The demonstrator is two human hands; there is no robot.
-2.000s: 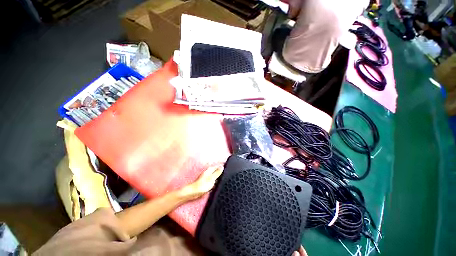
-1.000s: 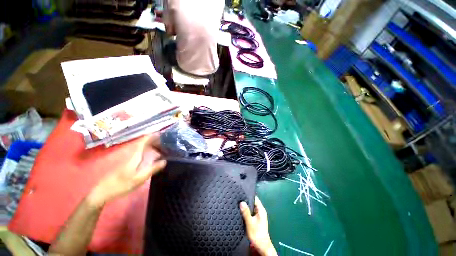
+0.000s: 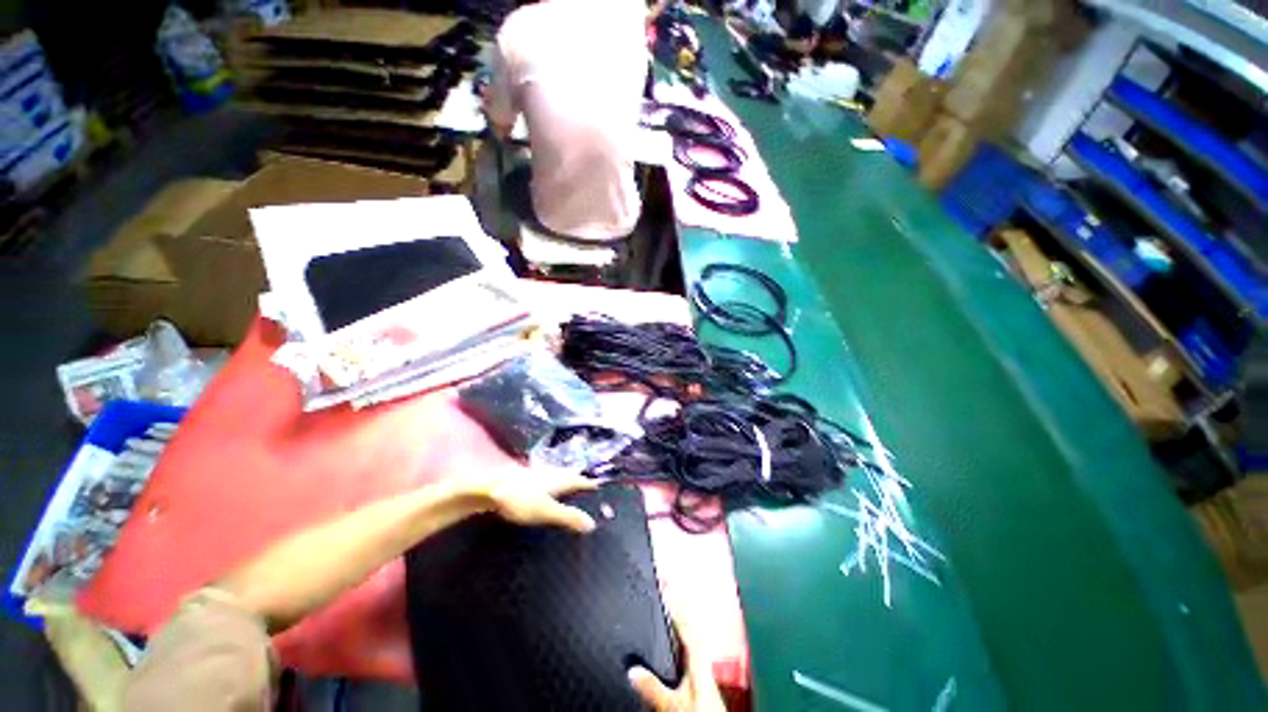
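Observation:
A black square housing lies at the near edge of the red mat, its lower part cut off by the picture's edge. Its face is dark and blurred, so the honeycomb hardly shows. My left hand reaches across from the left and rests at its far edge, near the top corner. My right hand holds its right side, thumb on the face, partly cut off by the picture's bottom edge. A clear plastic bag of dark parts lies just beyond the housing.
Black cable bundles lie right of the bag, with white ties on the green bench. Printed sheets bearing a dark panel stand behind the mat. A blue bin is at left. A person sits ahead.
My left hand has come down from above the mat onto the housing's far edge. My right hand still holds the right side. The view has swung to the right since the earliest frame.

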